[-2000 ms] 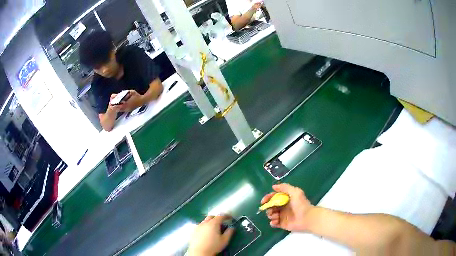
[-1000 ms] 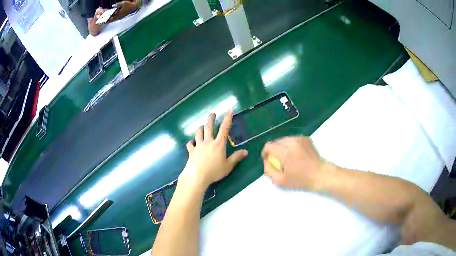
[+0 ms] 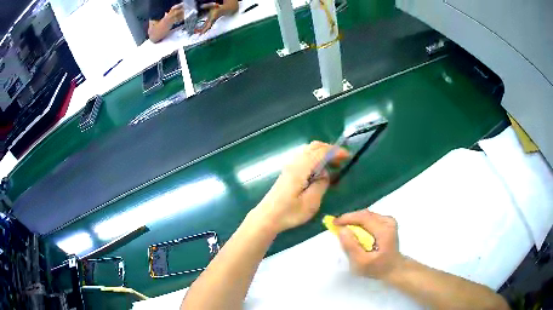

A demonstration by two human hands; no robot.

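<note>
My left hand point(image 3: 303, 184) grips a phone frame point(image 3: 364, 130) by its near end and holds it tilted above the green belt point(image 3: 418, 103). The frame is blurred. My right hand point(image 3: 370, 242) is closed around a yellow-gripped tool point(image 3: 358, 233), over the edge of the white sheet point(image 3: 442, 212). The tool's tip is unclear. The right hand is below and to the right of the left hand, apart from the held frame. Another phone frame point(image 3: 184, 254) lies flat on the belt at the lower left.
A further frame point(image 3: 104, 272) lies at the far lower left, near a thin bar point(image 3: 121, 241) and a yellow cable point(image 3: 124, 290). A white post point(image 3: 327, 54) stands beyond the belt's divider. A grey machine point(image 3: 485, 42) is at upper right. A person's hands point(image 3: 203, 21) work opposite.
The left hand has gone from lying open beside the frame on the belt to gripping it and lifting it tilted. The right hand has moved down with the yellow tool. The camera view has shifted.
</note>
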